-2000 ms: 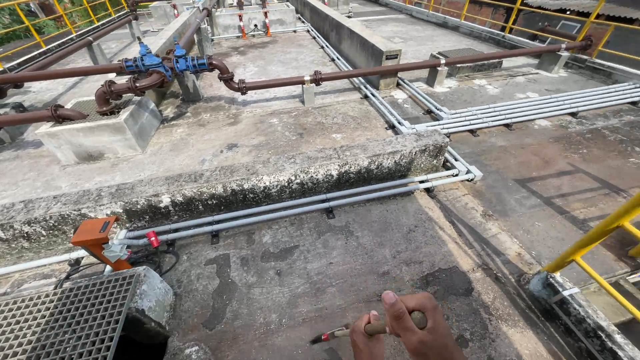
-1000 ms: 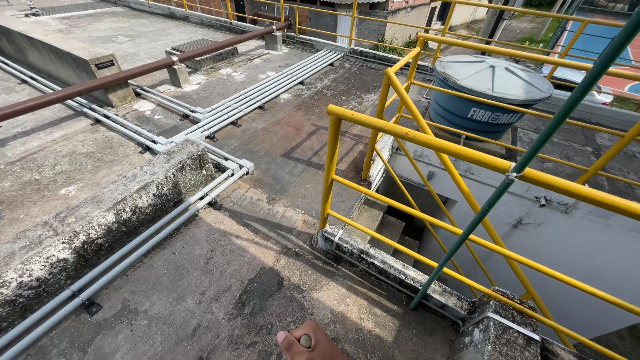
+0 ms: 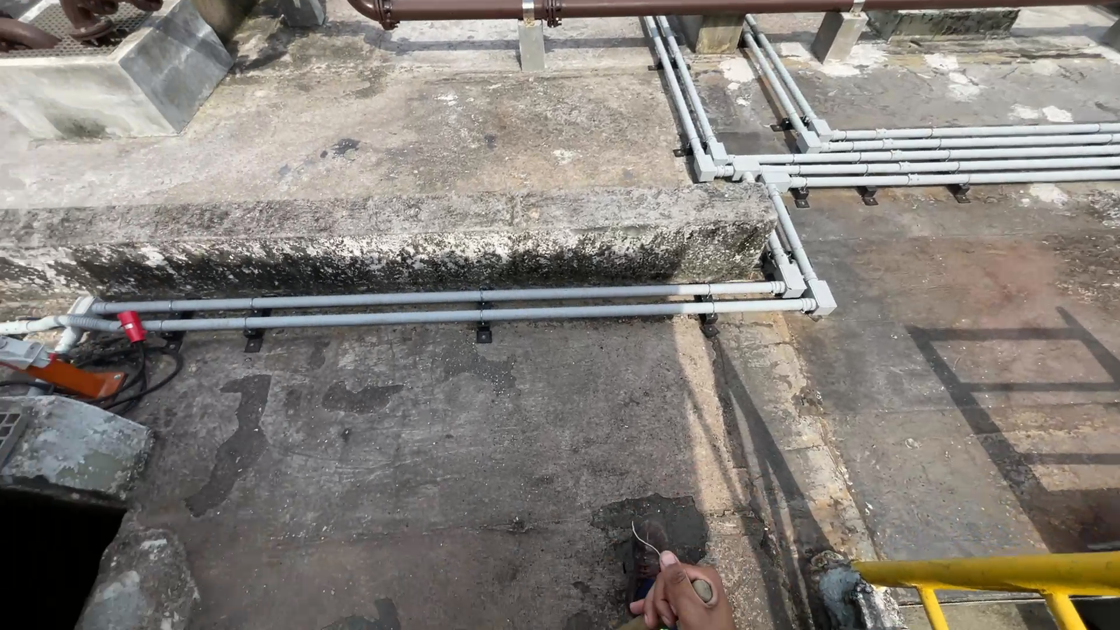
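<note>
At the bottom edge of the head view, my right hand (image 3: 687, 599) is closed around a tool's handle, whose rounded wooden end (image 3: 703, 589) shows beside the thumb. The rest of the tool is hidden by the hand and the frame edge. A thin, pale, curved strand (image 3: 646, 539) rises from near the thumb tip; what it is cannot be told. Behind it lies a dark patch (image 3: 669, 512) on the concrete floor. My left hand is not in view. Two parallel grey conduits (image 3: 394, 312) run along the foot of a low, stained concrete beam (image 3: 525, 219).
A red plug (image 3: 131, 326), black cables (image 3: 162, 385) and an orange bracket (image 3: 74, 378) are at the left, above a dark opening (image 3: 52, 551). More grey conduits (image 3: 962, 166) cross at upper right, below a brown pipe (image 3: 472, 9). A yellow railing (image 3: 989, 573) stands at lower right.
The view swung right to the railing and a water tank, then back left and down. The brush bristles seen two seconds ago are out of sight; the pale strand now shows at my right hand.
</note>
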